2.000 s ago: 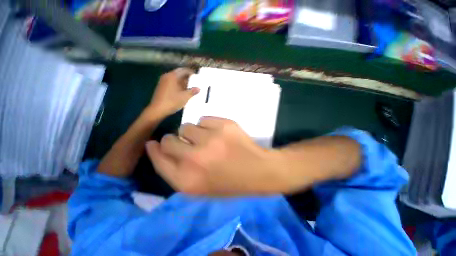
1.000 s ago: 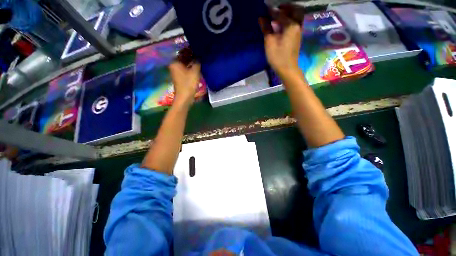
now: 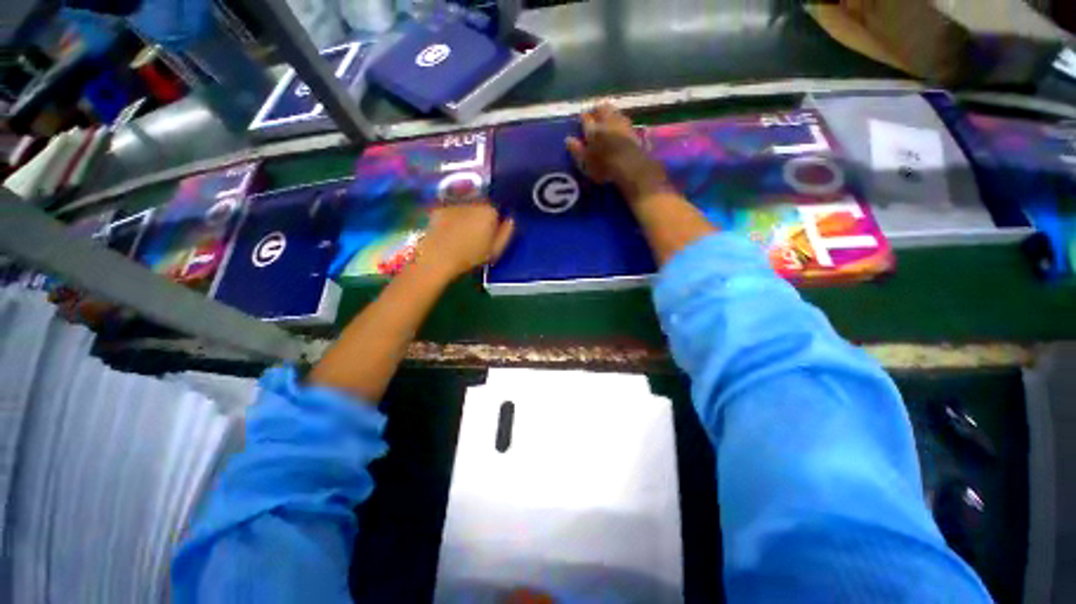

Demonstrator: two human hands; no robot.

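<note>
A navy logo panel (image 3: 590, 227) lies flat in a shallow box with a pale rim on the conveyor, its white circled logo facing up. My left hand (image 3: 464, 240) is at the box's left edge, fingers curled by the panel's lower left side. My right hand (image 3: 611, 146) is at the panel's upper right, fingertips at its top edge. Whether either hand grips the panel cannot be told. A white insert sheet (image 3: 566, 484) with a dark oblong slot lies on the bench in front of me.
Printed cartons (image 3: 814, 212) flank the box. An open grey tray (image 3: 932, 177) with a small white card lies right. A leaning insert stack (image 3: 130, 472) is at left, a grey post (image 3: 142, 283) above it. Small black objects (image 3: 962, 501) lie at right.
The navy panel, held up over the open box one second ago, now lies flat in it. Both hands have come down with it. Two seconds ago both hands were at the white insert.
</note>
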